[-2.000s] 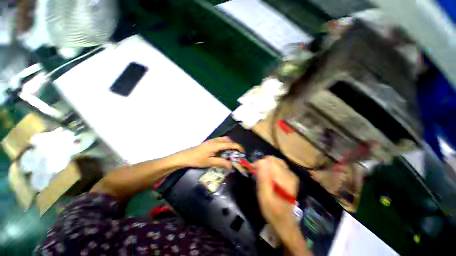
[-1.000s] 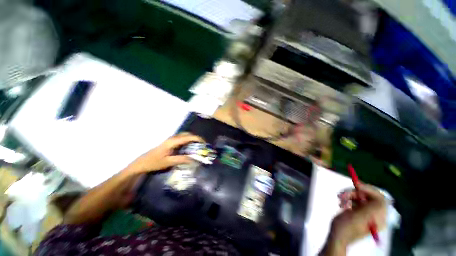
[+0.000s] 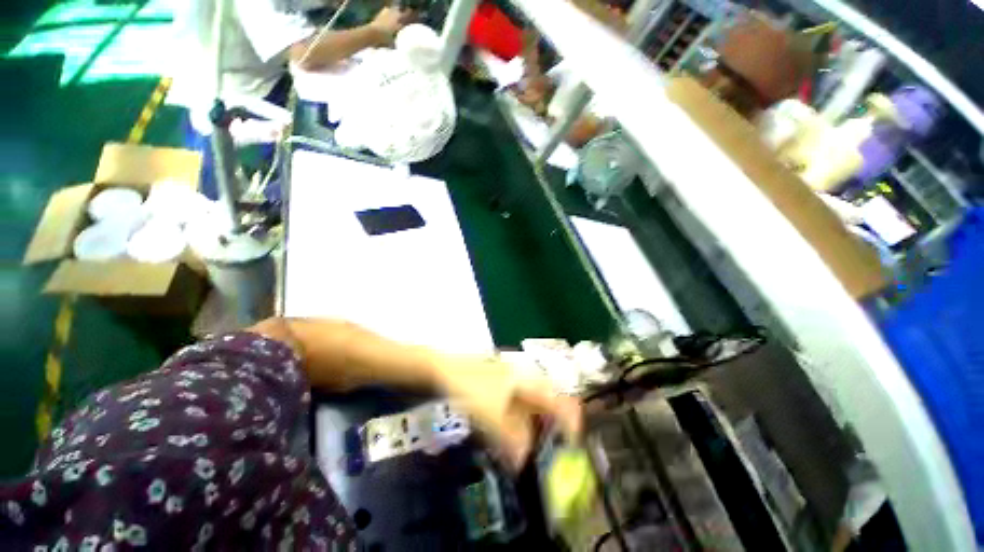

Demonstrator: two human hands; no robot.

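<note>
My left hand point(image 3: 513, 404) reaches across the top of the black test panel point(image 3: 405, 507) and is motion-blurred. A blurred circuit module with a bright yellow block point(image 3: 572, 485) is at its fingertips, in front of the beige instrument point(image 3: 647, 464); the fingers appear closed on it. A cream socket strip point(image 3: 394, 435) lies on the panel left of the hand, with a white piece on its right part. A green circuit board point(image 3: 482, 507) shows below the hand. My right hand is not in view.
A white sheet point(image 3: 378, 270) bears a black phone point(image 3: 391, 220). White blocks point(image 3: 561, 361) and a black cord point(image 3: 691, 361) lie near the instrument. A white shelf beam point(image 3: 777, 259) crosses the right. An open carton point(image 3: 124, 278) stands left; other people are at the back.
The view has swung up and left. My left hand has moved off the socket strip toward the instrument, with the yellow-block module. My right hand and the red pen have left the picture.
</note>
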